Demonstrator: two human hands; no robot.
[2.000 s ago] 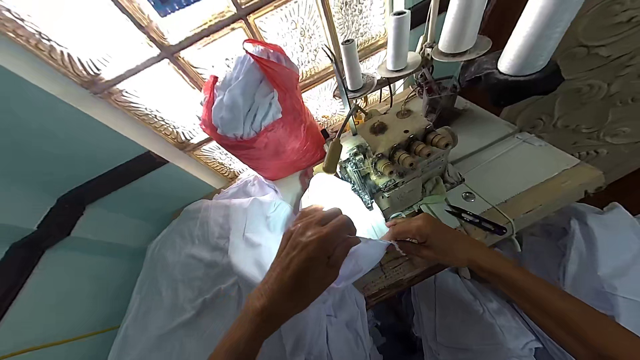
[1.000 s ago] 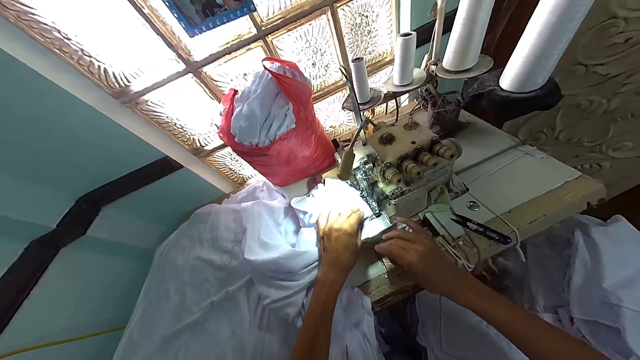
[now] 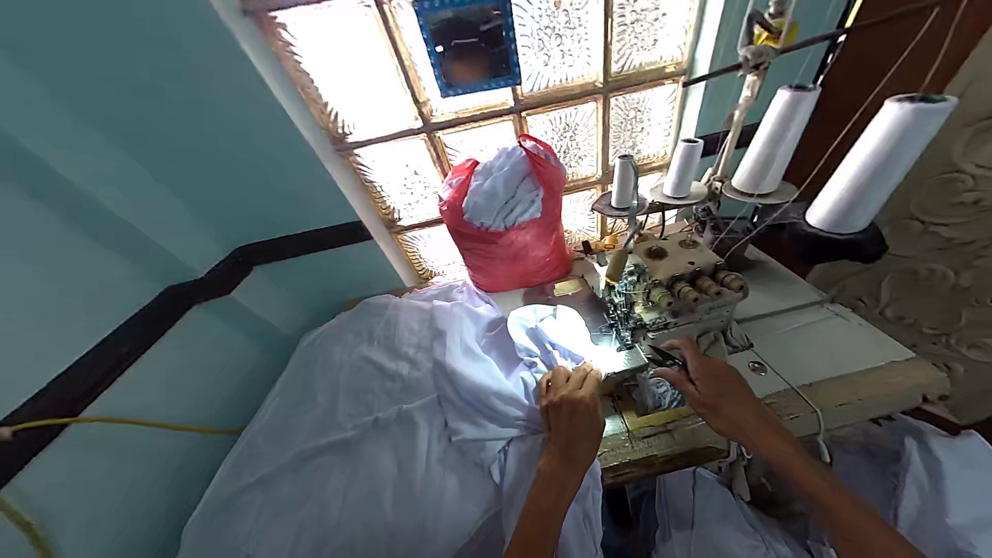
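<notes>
My left hand (image 3: 572, 403) grips the edge of a white cloth (image 3: 465, 387) just in front of the lit plate of an overlock sewing machine (image 3: 682, 287). The cloth lies bunched at the needle area and spreads to the left over the table's edge. On the right, my right hand (image 3: 709, 385) holds small dark thread snips (image 3: 665, 357), their tip pointing toward the machine's front. The needle and presser foot are too small to make out clearly.
A red plastic bag (image 3: 515, 252) stuffed with pale cloth stands behind the plate. White thread cones (image 3: 880, 167) rise at the back right. More white cloth (image 3: 922, 480) hangs below the wooden table edge (image 3: 876, 391). A glass-block window is behind.
My right hand has left the cloth and taken up the snips, which lay on the table at the right before. My left hand remains on the cloth. The view has shifted.
</notes>
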